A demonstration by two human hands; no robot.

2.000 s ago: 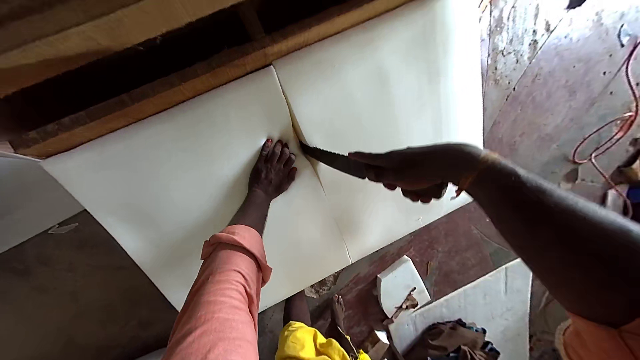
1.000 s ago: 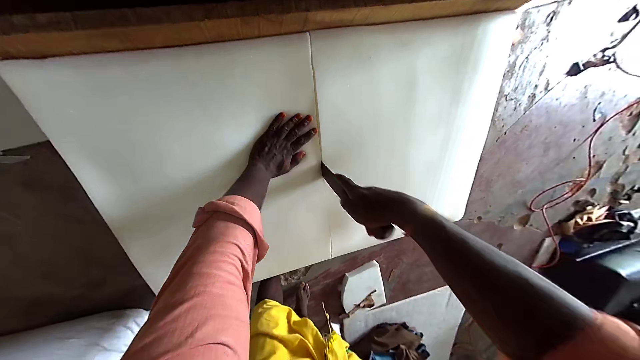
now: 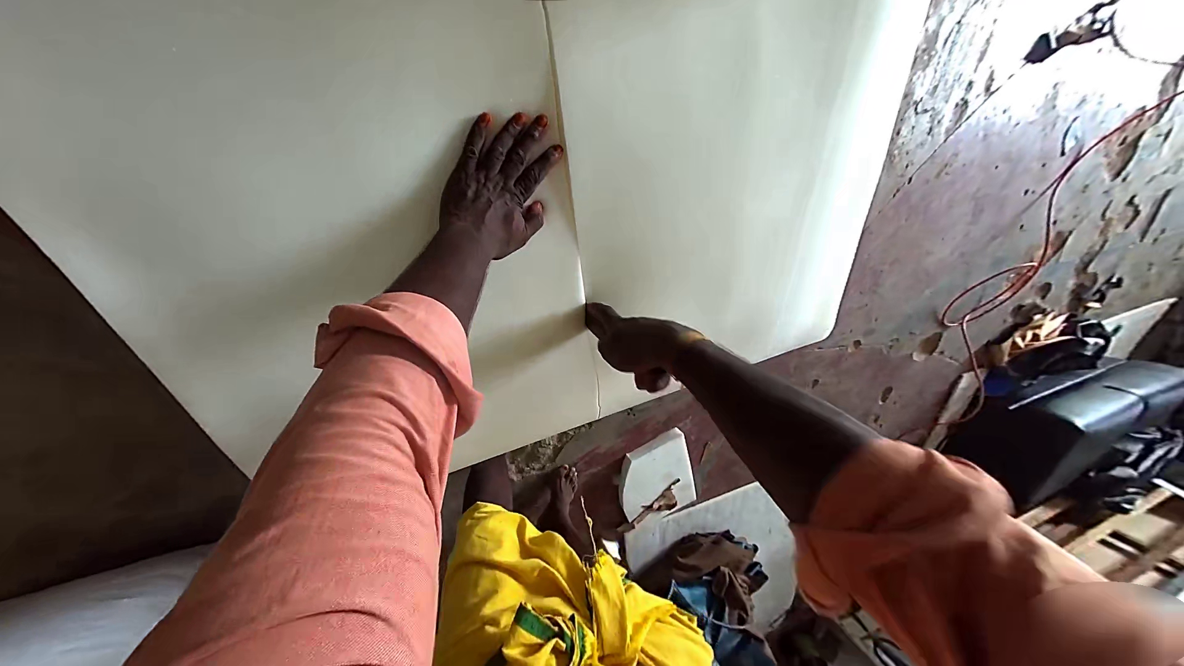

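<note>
A large off-white foam sheet (image 3: 721, 166) lies before me, split by a long cut line (image 3: 570, 199) that runs from its far side towards the near edge. My left hand (image 3: 499, 190) rests flat on the part left of the line, fingers spread and holding nothing. Right of the line, near its lower end, my right hand (image 3: 638, 347) is closed in a grip at the cut. The knife seen in that hand in the earlier views is hardly visible now; its blade is hidden in the cut or behind the fingers.
Below the foam's near edge lie a small white offcut (image 3: 657, 472), a pale board (image 3: 731, 536) and crumpled cloth (image 3: 717, 573). A red cable (image 3: 1041, 264) trails over the worn floor at right, near a black case (image 3: 1073, 425). Yellow cloth (image 3: 555, 592) hangs over my legs.
My right hand has moved along the cut towards the foam's near edge, and the knife blade has gone from sight. My left hand has stayed flat on the left part, its fingers now more forward. The view has shifted.
</note>
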